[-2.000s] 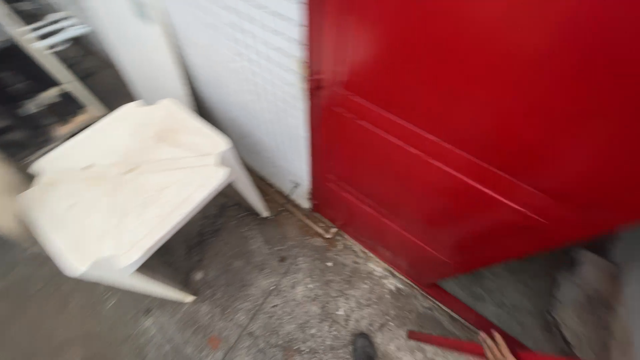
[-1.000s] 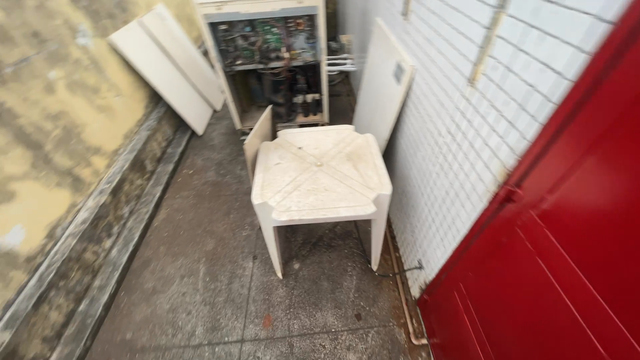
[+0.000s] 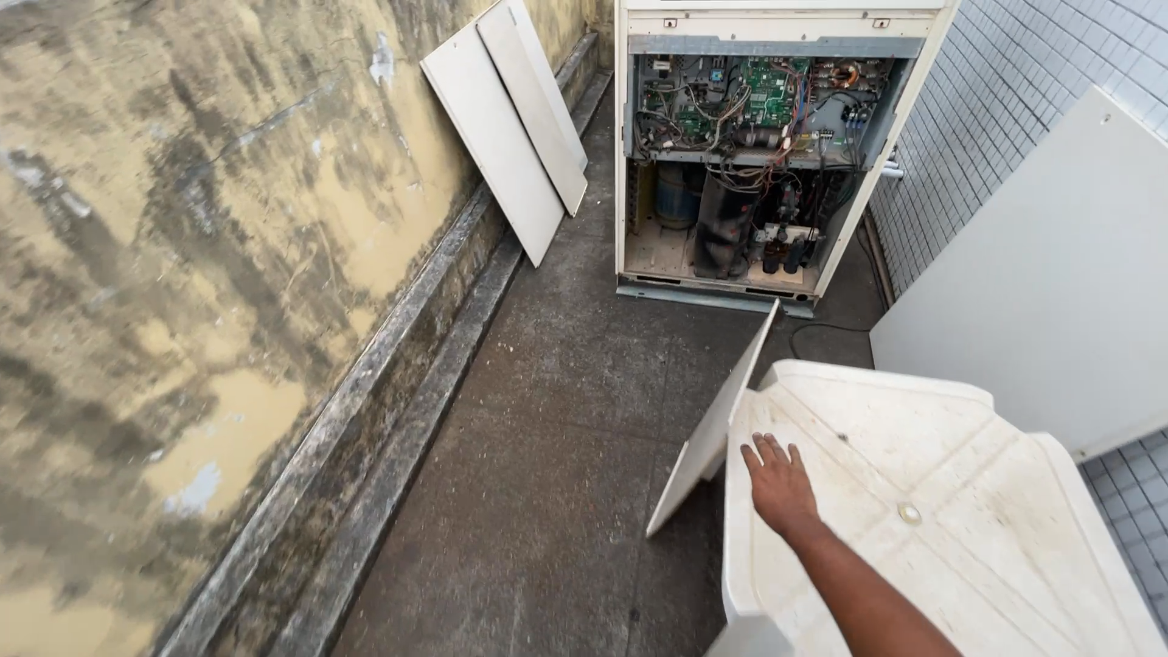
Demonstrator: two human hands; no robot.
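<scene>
My right hand (image 3: pixel 780 485), palm down with its fingers a little apart, is over the left edge of a white plastic table (image 3: pixel 967 547); whether it presses on the top cannot be told. It holds nothing that shows. The square table has cut corners, moulded ridges and dirt marks. Against its left side leans a small white panel (image 3: pixel 707 429). Beyond stands a tall cabinet unit (image 3: pixel 787 160) with its front off, showing green circuit boards (image 3: pixel 766 91), tangled wires, and a dark cylinder and pipes below. My left hand is out of view.
White panels (image 3: pixel 497 137) lean on the stained yellow wall (image 3: pixel 274 182) at left, above a concrete ledge (image 3: pixel 401 383). A large white panel (image 3: pixel 1031 283) leans on the tiled wall (image 3: pixel 985 119) at right. A black cable (image 3: pixel 826 327) lies on the floor (image 3: pixel 538 456) near the unit.
The view has swung left from the red metal door to the unit and come nearer the table. A hand showed at the door's lower edge at first; now my right hand is at the table.
</scene>
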